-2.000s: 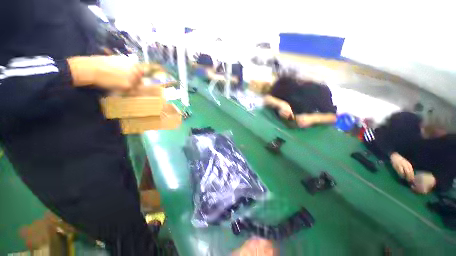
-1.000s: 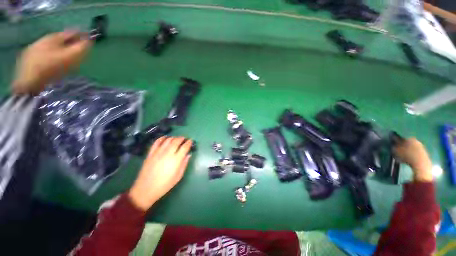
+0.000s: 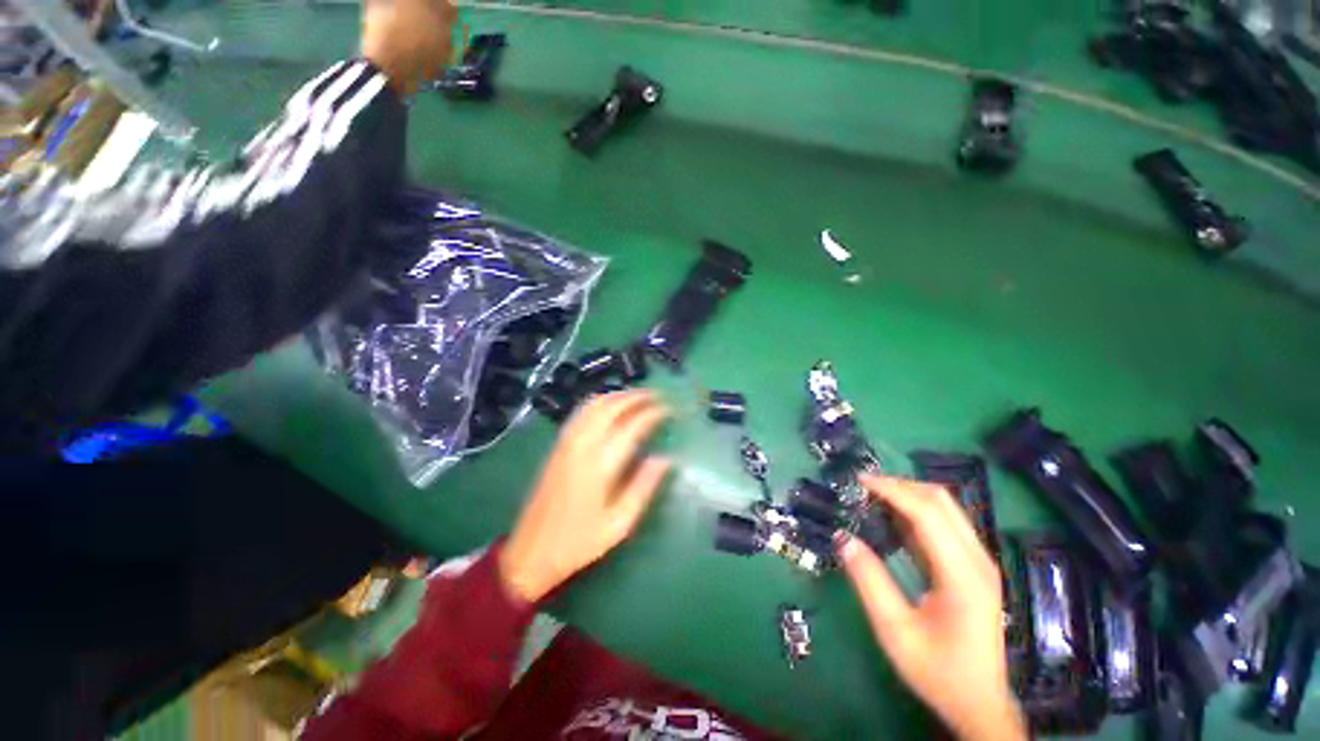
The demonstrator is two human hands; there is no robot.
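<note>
My left hand (image 3: 586, 485) is over the bench, fingers apart, just right of the loose black cylinders (image 3: 586, 374) at the mouth of a clear plastic bag (image 3: 449, 326). My right hand (image 3: 934, 586) reaches over a small cluster of black cylinders (image 3: 818, 504) and small silver fittings (image 3: 789, 539). Its thumb and fingertips are at the cluster's right side; whether they grip a piece is unclear. A single black cylinder (image 3: 725, 407) lies between the hands. Another silver fitting (image 3: 795, 634) lies nearer me.
Black housings (image 3: 1071, 492) are piled at right. A single housing (image 3: 699, 300) lies beyond the cylinders. Part-assembled units (image 3: 992, 125) are spaced along the far strip. A neighbouring worker's dark sleeve (image 3: 203, 261) crosses the left side. More black parts (image 3: 1216, 73) lie far right.
The view has shifted, with the bag and pile now further right. My right hand has moved from the housing pile to the cylinder cluster. A single cylinder now lies beside my left hand.
</note>
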